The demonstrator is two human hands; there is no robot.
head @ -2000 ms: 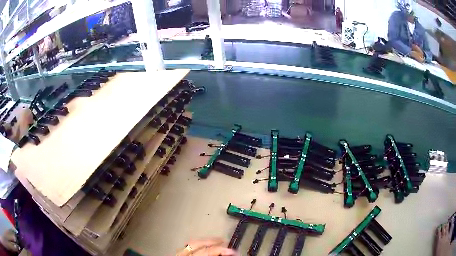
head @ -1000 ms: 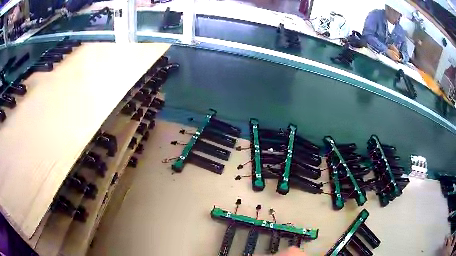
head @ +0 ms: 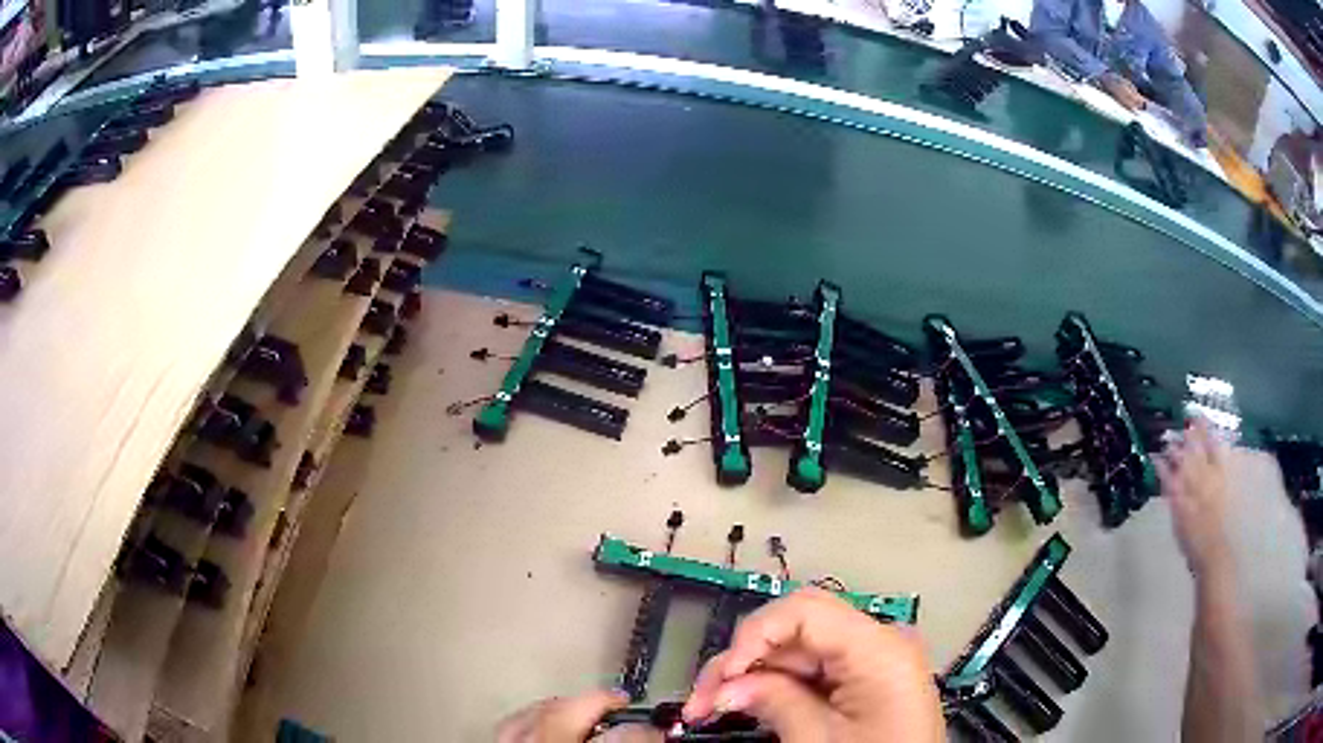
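My right hand (head: 834, 675) is at the bottom centre, its thumb and fingertips pinching a small dark part (head: 697, 721) with a reddish spot. My left hand (head: 566, 719) holds the same part from the left and is cut off by the bottom edge. The full shape of the part is hidden by fingers and the edge. Just behind, a green PCB strip assembly (head: 689, 563) lies with its black modules toward me and short leads on the far side; my right hand covers part of it. Another tilted assembly (head: 1016, 617) lies to the right.
Several green-and-black assemblies (head: 726, 378) lie along the edge of the dark green belt (head: 726, 189). Stacked cardboard sheets (head: 189, 290) with black ends between them stand left. Another person's hand (head: 1197, 472) reaches from the right to a white ribbed block (head: 1212, 395).
Both my hands have come into view at the bottom, together on the small dark part. Another person's arm has reached in to the white block. The view has shifted, so the bench items sit higher.
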